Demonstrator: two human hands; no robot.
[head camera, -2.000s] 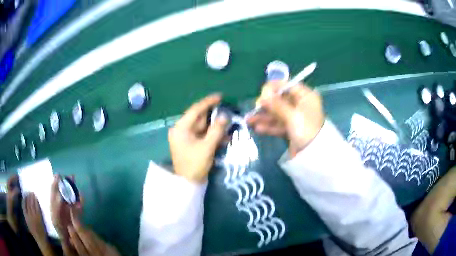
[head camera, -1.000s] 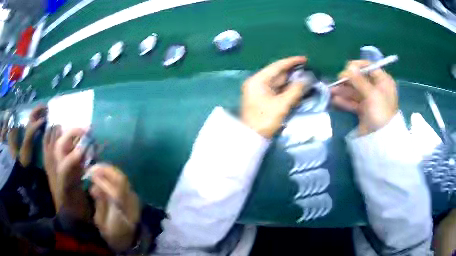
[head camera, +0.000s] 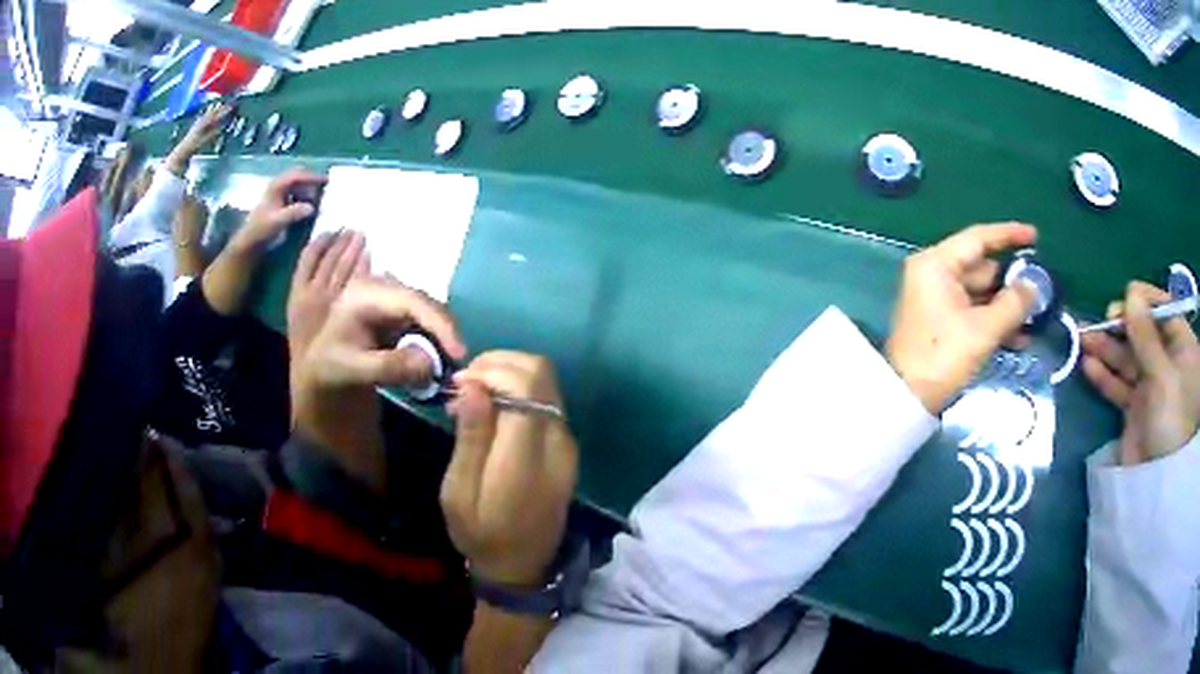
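Note:
My left hand (head camera: 958, 313) holds a black-rimmed round part (head camera: 1030, 286) between thumb and fingers, its silver-grey face turned to the right. My right hand (head camera: 1148, 362) holds slim silver tweezers (head camera: 1138, 316) like a pen. A white crescent adhesive piece (head camera: 1067, 350) shows at the tweezer tip, just right of the round part; whether they touch I cannot tell. The liner sheet (head camera: 987, 543) with rows of white arcs lies on the bench below my hands.
Round parts (head camera: 892, 161) stand spaced along the green belt (head camera: 816, 79) beyond the bench. At left a worker's hands (head camera: 507, 461) hold a round part and tweezers near a white paper sheet (head camera: 401, 224). More workers sit further left. A light grid-like object (head camera: 1158, 24) is at the top right.
The view has swung left, so my hands appear further right and more of the neighbouring workers shows. A crescent is now visible at the tweezer tip. My left hand still holds a round part.

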